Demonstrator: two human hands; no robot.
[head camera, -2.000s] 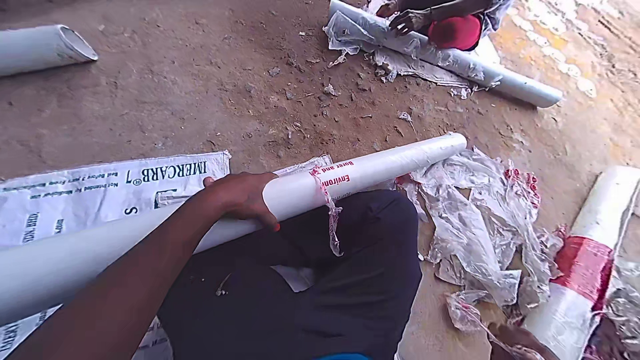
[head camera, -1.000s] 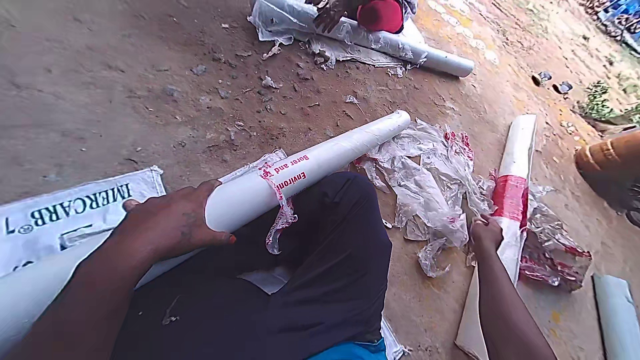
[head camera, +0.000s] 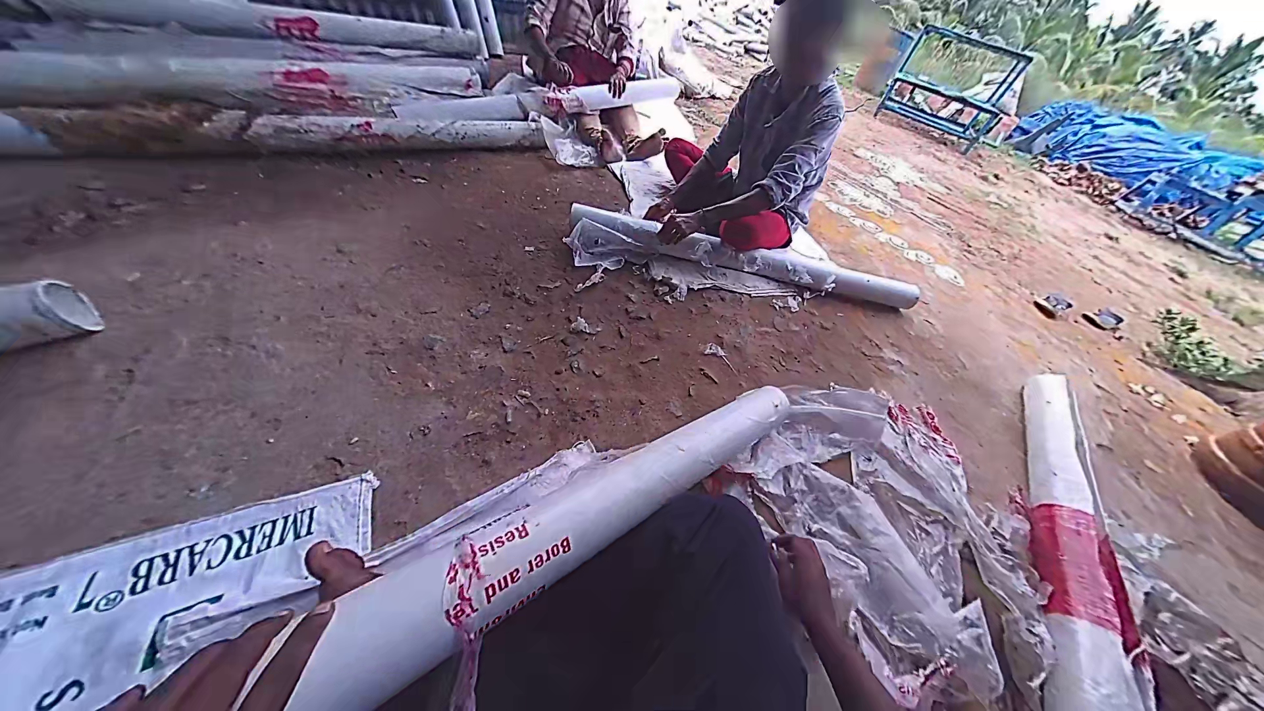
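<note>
A long white roll (head camera: 632, 494), partly in clear plastic film with red print, lies slanting across my dark-trousered lap. My left hand (head camera: 267, 622) is wrapped around its near part at the lower left, thumb on the far side. Beside my knee, my right hand (head camera: 805, 583) is low over crumpled clear plastic film (head camera: 889, 533); whether its fingers pinch the film is not clear. Farther right lies another white roll (head camera: 1081, 583) with a red band. A white printed woven sack (head camera: 217, 553) is spread on the ground under the near roll's left side.
A person (head camera: 780, 148) sits ahead with a film-covered roll (head camera: 741, 259) across the front; another person (head camera: 583, 59) sits behind with a roll. Wrapped rolls (head camera: 267, 84) are stacked at the upper left. One roll end (head camera: 49, 314) juts in at left. Sandals (head camera: 1076, 311) lie at right.
My right hand has left the red-banded roll and is now beside my knee at the loose film. My left hand stays on the roll in my lap. The view has tilted up.
</note>
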